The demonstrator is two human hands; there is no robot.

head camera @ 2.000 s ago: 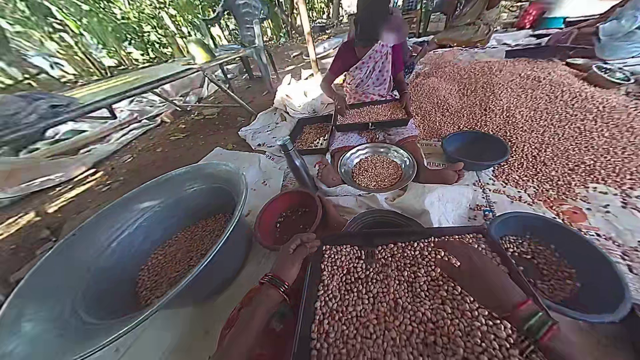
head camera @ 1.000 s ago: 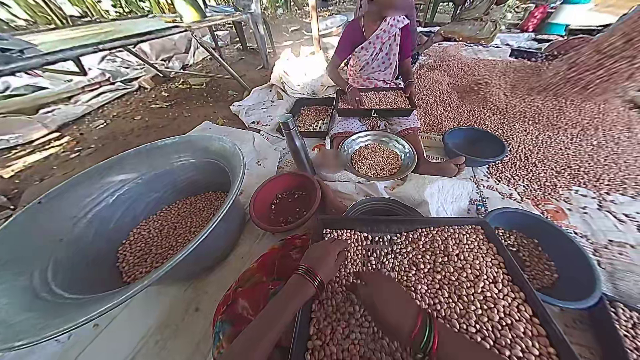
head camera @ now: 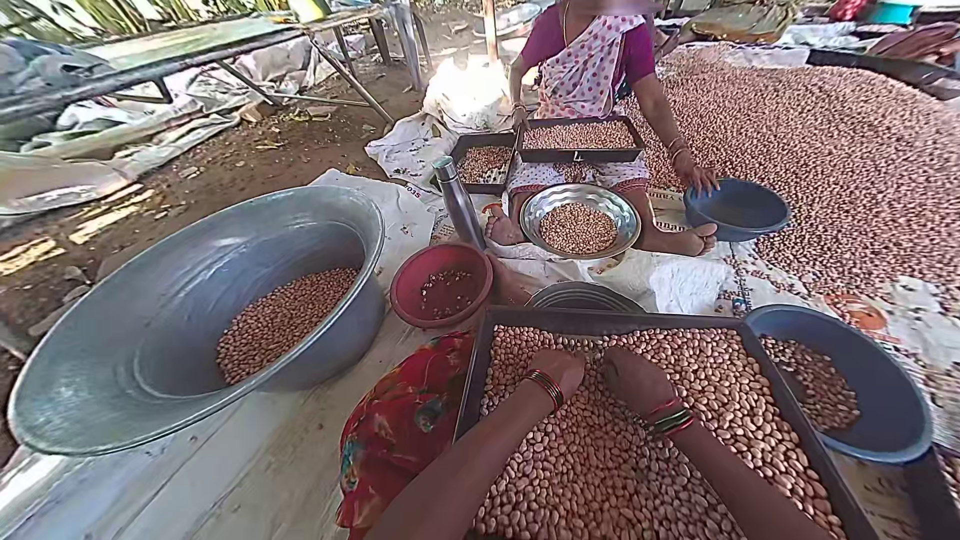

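Observation:
A black rectangular tray (head camera: 780, 375) full of pinkish-brown nuts or seeds (head camera: 600, 472) lies before me. Both of my hands are in its far part, close together with a small gap between them. My left hand (head camera: 561, 369), with bangles at the wrist, rests on the nuts with its fingers curled downward. My right hand (head camera: 636, 381), wearing green and red bangles, touches the nuts just to the right. The fingertips of both are hidden, so whether they hold any nuts cannot be told.
A large metal tub (head camera: 315, 375) stands left, a red bowl (head camera: 441, 285) beyond the tray, a blue basin (head camera: 892, 390) right. Opposite sits a person (head camera: 592, 67) with a nut tray, one hand at another blue basin (head camera: 739, 210). A steel bottle (head camera: 459, 202) and steel bowl (head camera: 580, 219) stand between us.
My hands, far apart two seconds ago, are now close together in the tray's far part. The other person's one hand has moved from the tray to the blue basin.

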